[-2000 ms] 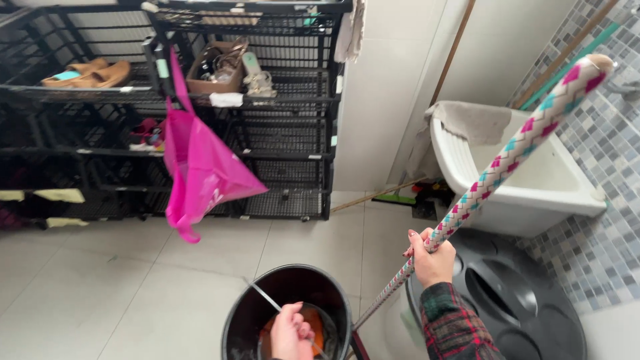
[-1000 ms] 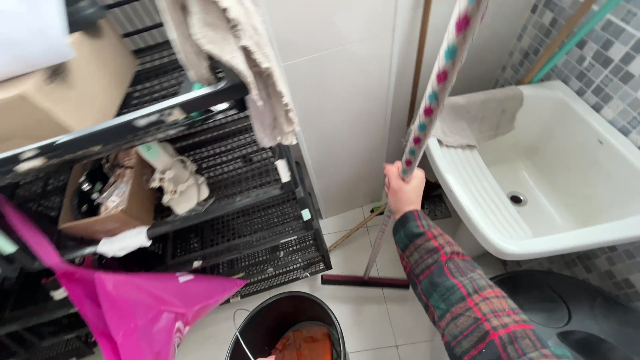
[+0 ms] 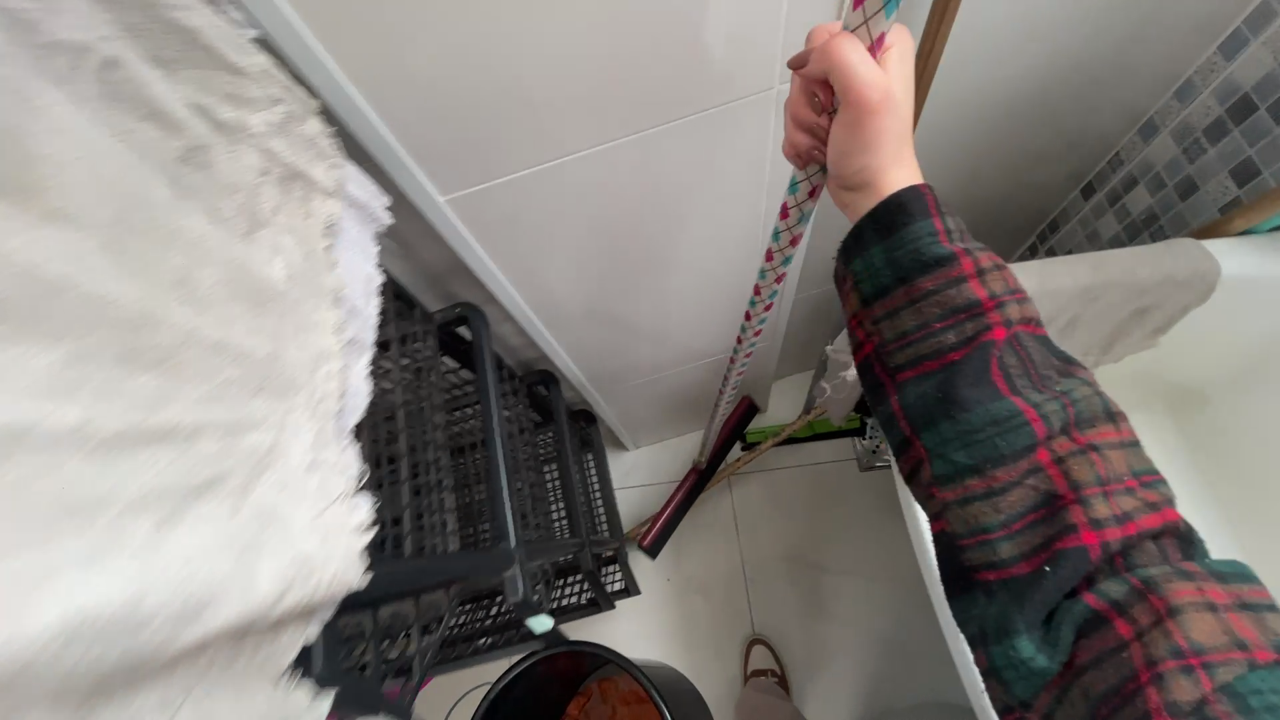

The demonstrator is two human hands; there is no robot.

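My right hand (image 3: 850, 110), at the end of a plaid flannel sleeve, is closed around the patterned handle (image 3: 765, 285) of a floor squeegee. The squeegee's dark red head (image 3: 697, 478) rests on the tiled floor in the corner, over a thin wooden stick. At the bottom edge is a black bucket (image 3: 655, 685) with something orange-brown (image 3: 612, 698) inside; its wire handle shows at its left. My left hand is out of view.
Black plastic crates (image 3: 560, 480) stand at the left, with a pale frayed cloth (image 3: 170, 380) hanging close to the camera. A white wash sink (image 3: 1200, 390) with a grey cloth (image 3: 1120, 290) is at the right. A green-edged tool (image 3: 810, 432) lies in the corner; a shoe (image 3: 765, 665) stands below.
The squeegee head has moved toward the corner, held by my right hand. My left hand, on the bucket's handle two seconds ago, has left the view. The view has shifted strongly.
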